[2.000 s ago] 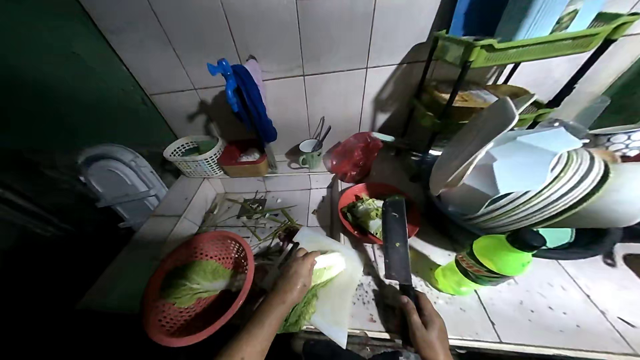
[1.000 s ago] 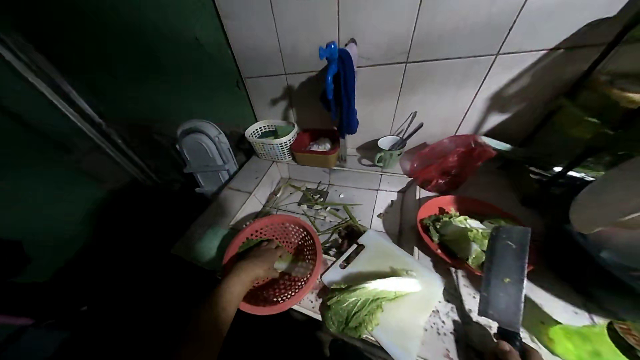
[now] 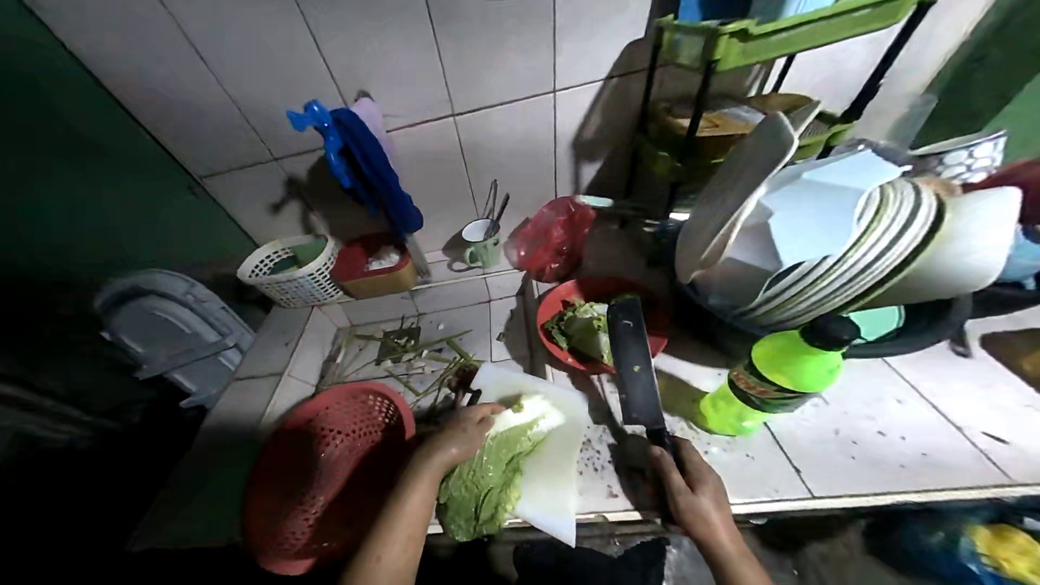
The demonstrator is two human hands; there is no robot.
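My left hand [image 3: 463, 435] rests on the leafy cabbage [image 3: 508, 463], which lies across the white cutting board [image 3: 556, 479]. In my right hand [image 3: 691, 487] is the black handle of a cleaver [image 3: 635, 366], its broad blade raised beside the board and partly in front of a red bowl [image 3: 561, 296]. Cut greens [image 3: 587, 329] sit in that bowl. To the left of my left arm stands a red perforated basket [image 3: 325, 455], tilted; no leaf shows inside it.
Stems [image 3: 422, 353] litter the tiled sink behind the board. A green bottle [image 3: 772, 378] stands right of the cleaver, before a dark basin of stacked plates [image 3: 853, 244]. Along the wall are a white basket [image 3: 292, 280], a mug [image 3: 483, 248] and a red plastic bag [image 3: 554, 236].
My left hand has moved from inside the red perforated basket to the cabbage on the board. The cleaver is still in my right hand. The view has shifted right.
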